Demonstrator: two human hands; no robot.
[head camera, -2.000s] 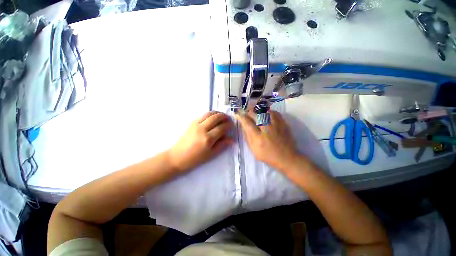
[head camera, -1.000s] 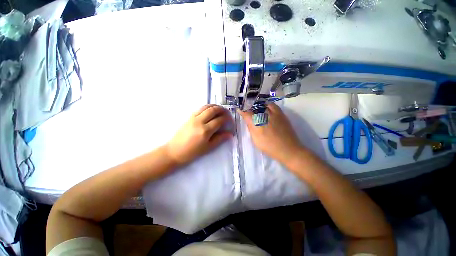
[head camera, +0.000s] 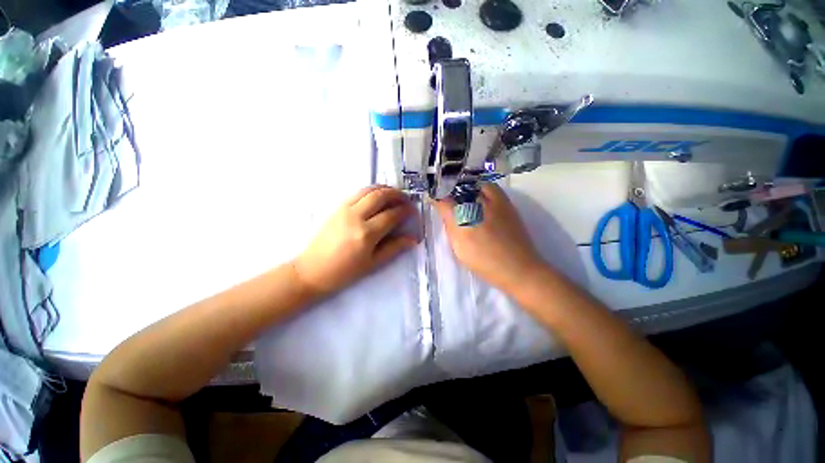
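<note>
A pale lavender-white garment piece (head camera: 362, 335) lies on the machine table, its near edge hanging over the front. A narrow folded seam (head camera: 425, 298) runs lengthwise down it from the needle area. My left hand (head camera: 357, 237) rests on the cloth left of the seam, fingers curled. My right hand (head camera: 493, 237) lies on the cloth right of the seam, its fingertips partly hidden by the machine's parts. The sewing machine (head camera: 579, 136) is white with a blue stripe. The presser foot (head camera: 414, 185) is just ahead of my hands; the needle is too small to tell.
Blue-handled scissors (head camera: 633, 246) lie right of my right hand, beside a slim grey-blue tool (head camera: 689, 244). Small tools (head camera: 769, 237) clutter the far right. Grey-blue cut pieces (head camera: 81, 145) are heaped at the left edge of the white table (head camera: 217, 163).
The view has shifted slightly, so the machine and tools sit a little higher and further left. Both hands keep nearly the same place on the cloth by the presser foot.
</note>
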